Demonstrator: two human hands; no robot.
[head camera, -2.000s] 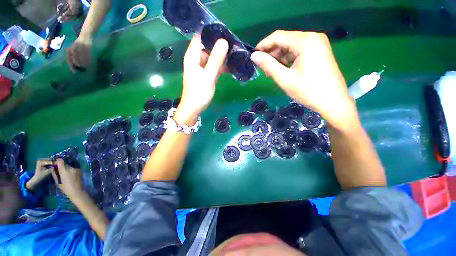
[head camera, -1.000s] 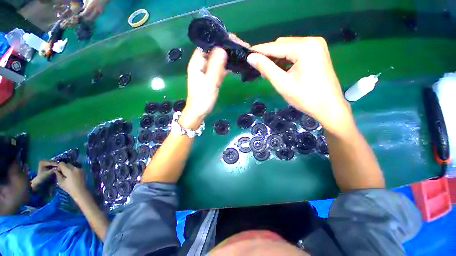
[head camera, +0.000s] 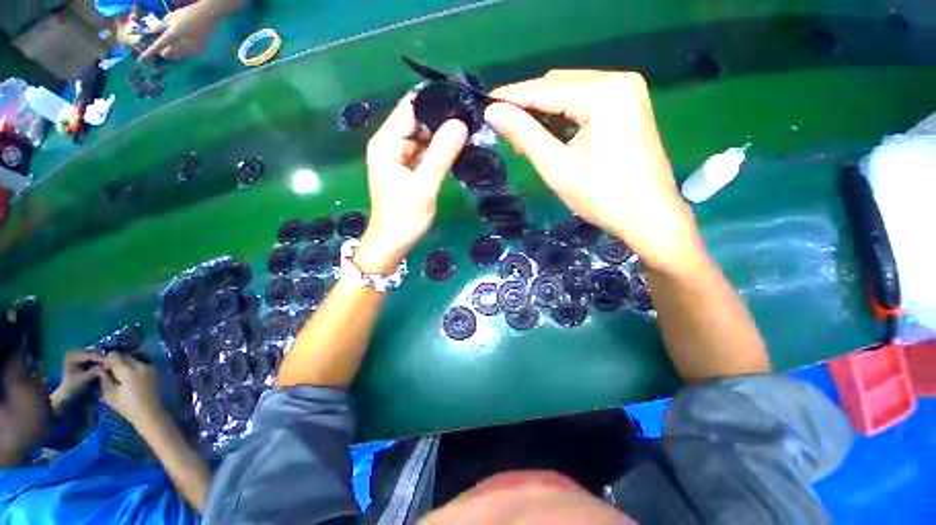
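My left hand (head camera: 408, 169) grips a clear film strip with black discs (head camera: 478, 166) in it, held above the bench. The strip hangs down toward the loose pile. My right hand (head camera: 590, 144) pinches a thin dark piece (head camera: 436, 74), pointed at its far end, against the top disc; I cannot tell whether it is a tool or a peeled strip. A loose pile of black ringed discs (head camera: 559, 287) lies on the green bench below my hands. Neat rows of discs (head camera: 298, 261) lie to the left.
A white bottle (head camera: 713, 174) lies at right. A black tool with an orange end (head camera: 872, 241) lies beside a white bag (head camera: 911, 215). A red bin (head camera: 872, 390) is below the bench edge. Discs in film (head camera: 216, 333) lie left. Co-workers' hands show left and far left. A tape roll (head camera: 260, 47) lies beyond.
The disc strip has swung from pointing up and away to hanging down toward the pile. The thin dark piece now shows above the top disc. The view has shifted slightly.
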